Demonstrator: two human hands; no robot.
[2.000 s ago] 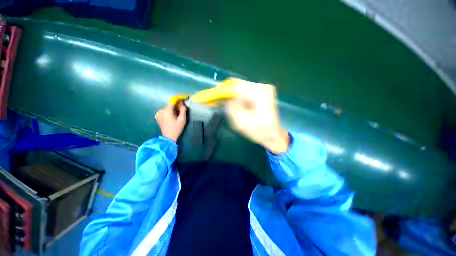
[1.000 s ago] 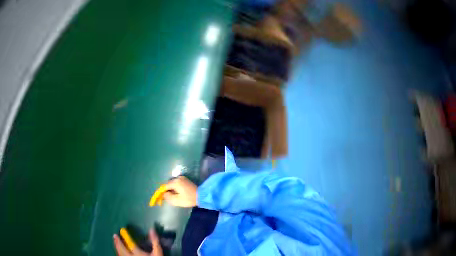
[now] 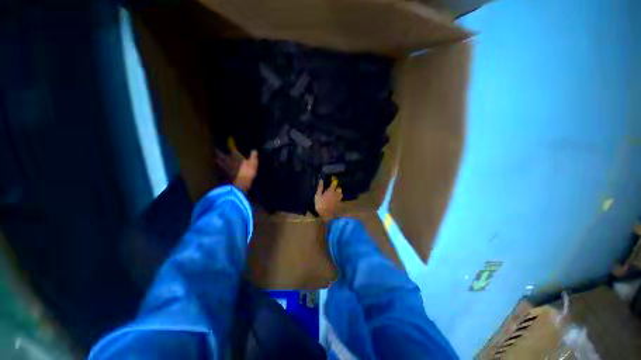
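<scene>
A large open brown carton [image 3: 430, 148] stands below me, full of loose small black blocks [image 3: 302, 119]. My left hand [image 3: 239, 165] reaches into the carton at its near left side, fingers spread at the blocks, with yellow on a finger. My right hand [image 3: 328, 197] is at the near edge of the pile, fingers apart, also with yellow on a finger. Both hands are small and dim, and whether either one holds a block is hidden.
Carton flaps stand out at the top, right and near side. A blue box [image 3: 303, 309] lies below the near flap. Another brown carton [image 3: 573, 327] with clear plastic is at the lower right, on a light blue floor [image 3: 548, 140]. A dark area fills the left.
The view has turned from the green worktop to the open carton. Both hands have moved off the worktop into the carton, onto the black blocks.
</scene>
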